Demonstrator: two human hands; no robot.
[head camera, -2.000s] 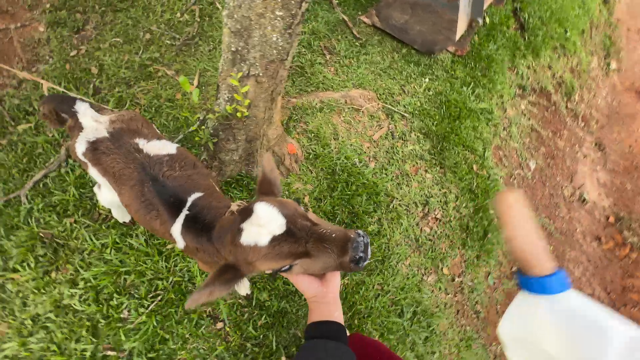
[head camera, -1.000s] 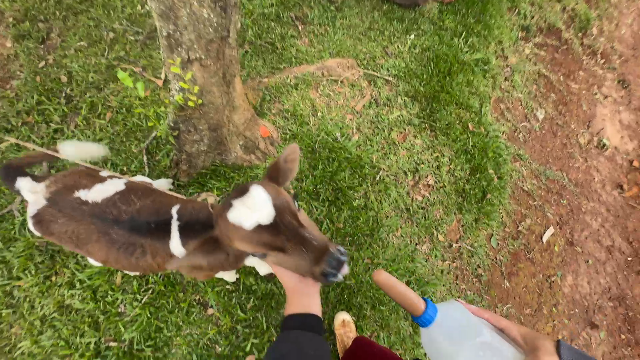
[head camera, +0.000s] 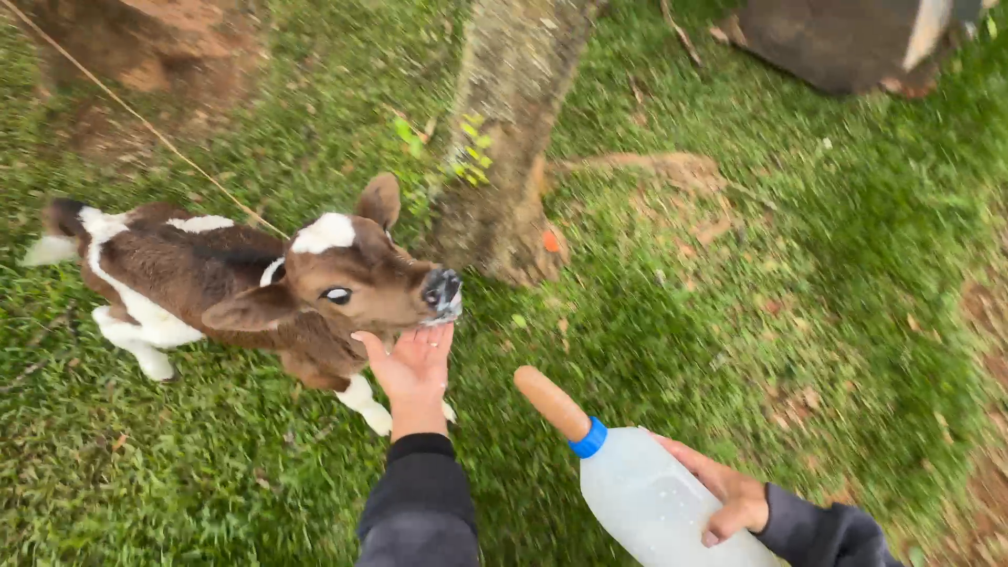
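Note:
A brown and white calf (head camera: 220, 276) stands on the grass at the left, its head raised and its wet muzzle bearing white froth. My left hand (head camera: 413, 362) is under the calf's chin, palm up with the fingers apart, and touches the jaw without gripping it. In my right hand (head camera: 724, 488) is a translucent plastic feeding bottle (head camera: 654, 496) with a blue collar (head camera: 588, 438). The bottle's long tan rubber teat (head camera: 553, 403) points up and left toward the calf's muzzle, apart from it.
Behind the calf's head rises a tree trunk (head camera: 512, 142) with an orange mark and a root running right. A thin rope (head camera: 142, 118) stretches from the upper left to the calf's neck. A dark object (head camera: 835, 39) lies at the upper right. Reddish bare soil (head camera: 988, 457) borders the grass at right.
The calf's head has lifted, and its muzzle now points up and right. My left hand has shifted to beneath the chin, more in sight. My right hand came into view with the bottle.

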